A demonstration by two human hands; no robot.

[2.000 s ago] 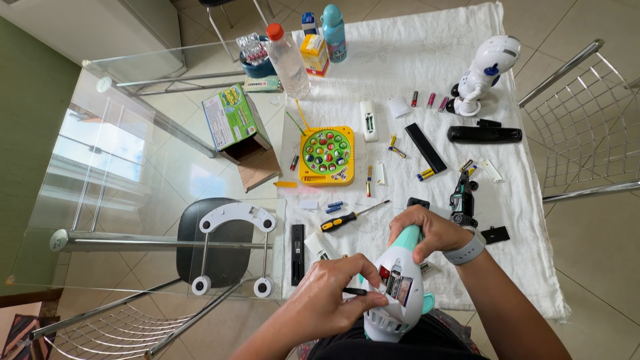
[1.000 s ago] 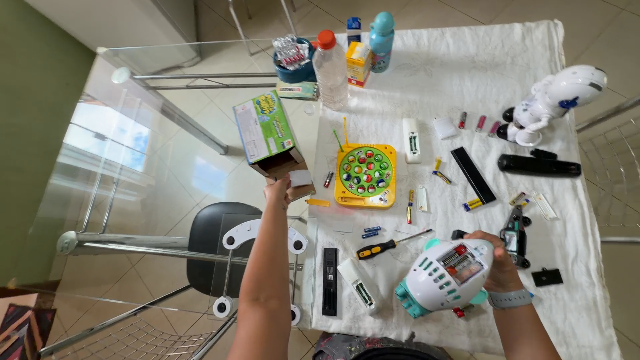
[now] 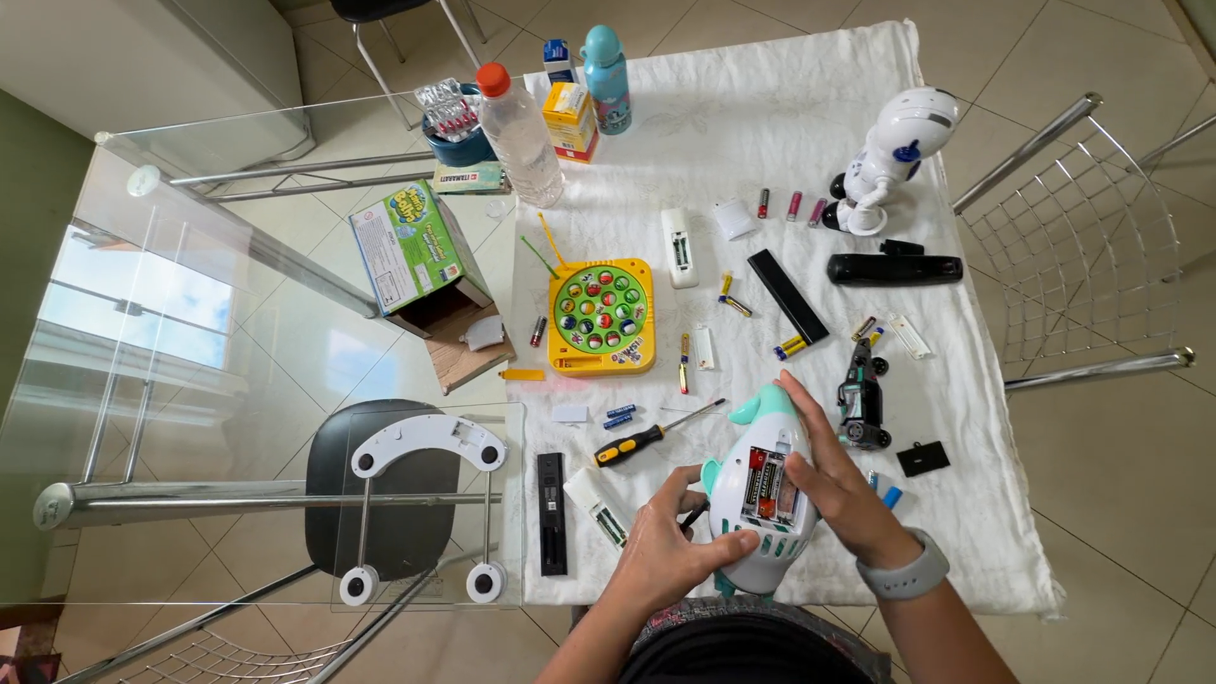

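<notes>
A white and teal plastic toy [image 3: 750, 556] stands tilted at the table's front edge, its battery compartment facing up. Several red and black batteries [image 3: 762, 483] sit inside the uncovered compartment. My right hand [image 3: 836, 480] grips the toy's right side, thumb beside the compartment. On the other side my left hand [image 3: 679, 541] holds the lower left of the body with the thumb on the white shell. A thin dark object [image 3: 694, 515] shows between its fingers and the toy; its kind is unclear. A yellow and black screwdriver [image 3: 629, 445] lies just beyond.
A yellow fishing game [image 3: 601, 316] lies mid-table. A cardboard box [image 3: 418, 252] stands left, a white piece [image 3: 484, 332] on its flap. Around are a white remote control [image 3: 679, 249], a toy car [image 3: 863, 399], a white toy robot [image 3: 888, 157] and a plastic bottle [image 3: 521, 142].
My left hand has come back from the box's opening to the toy. The white piece near that hand a second ago now lies on the flap. The toy is more upright in my right hand.
</notes>
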